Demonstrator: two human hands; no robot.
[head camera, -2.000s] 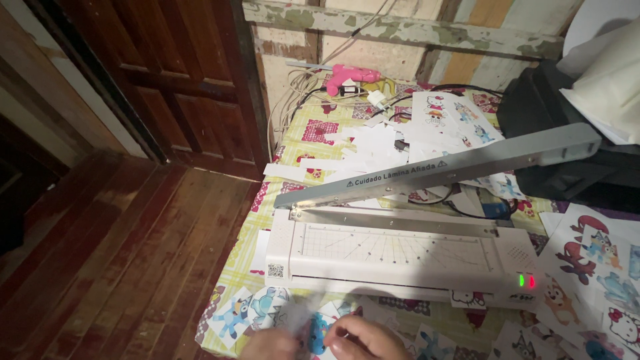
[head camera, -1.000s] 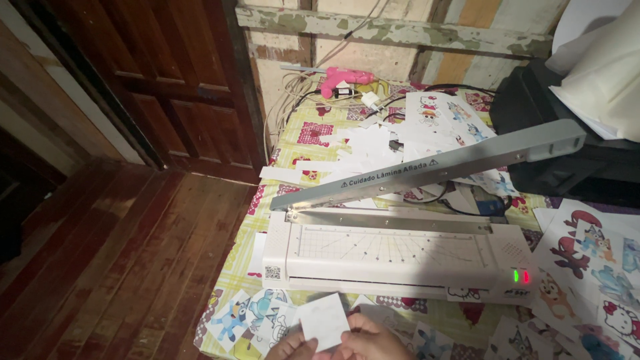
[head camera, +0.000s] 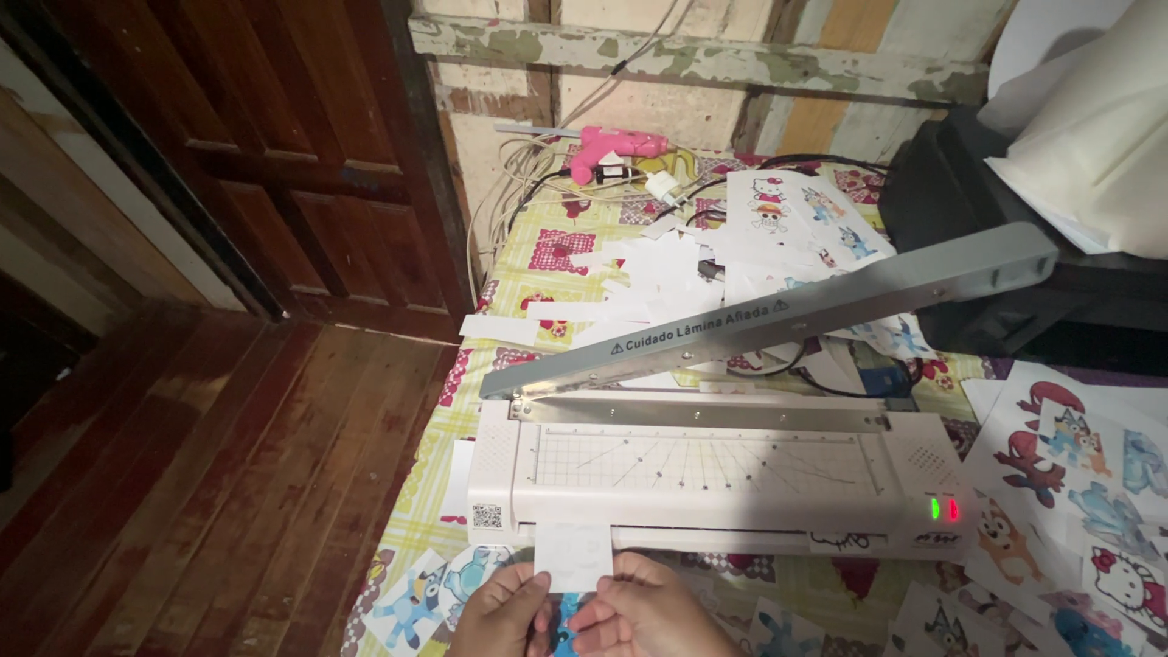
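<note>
A small white paper card (head camera: 573, 558) is pinched at its lower corners between my left hand (head camera: 504, 610) and my right hand (head camera: 652, 607). Its far edge meets the front slot of a white laminator (head camera: 730, 529) near the left end; whether it has entered the slot I cannot tell. A green and a red light glow at the machine's right. The grey cutter arm (head camera: 730, 324), hinged at the back left, is raised towards the right over the gridded cutting bed (head camera: 703, 461). Another printed card (head camera: 844, 540) shows at the slot's right part.
Printed cartoon cutouts (head camera: 406, 607) lie around my hands, with more sheets (head camera: 1049, 456) at the right. Behind the machine are white paper scraps (head camera: 666, 274), a pink glue gun (head camera: 620, 146) and cables. A black machine (head camera: 949, 182) stands at the back right. The table's left edge borders the wooden floor.
The white card, held below the machine one second ago, has moved forward to its front slot. Both hands have moved with it.
</note>
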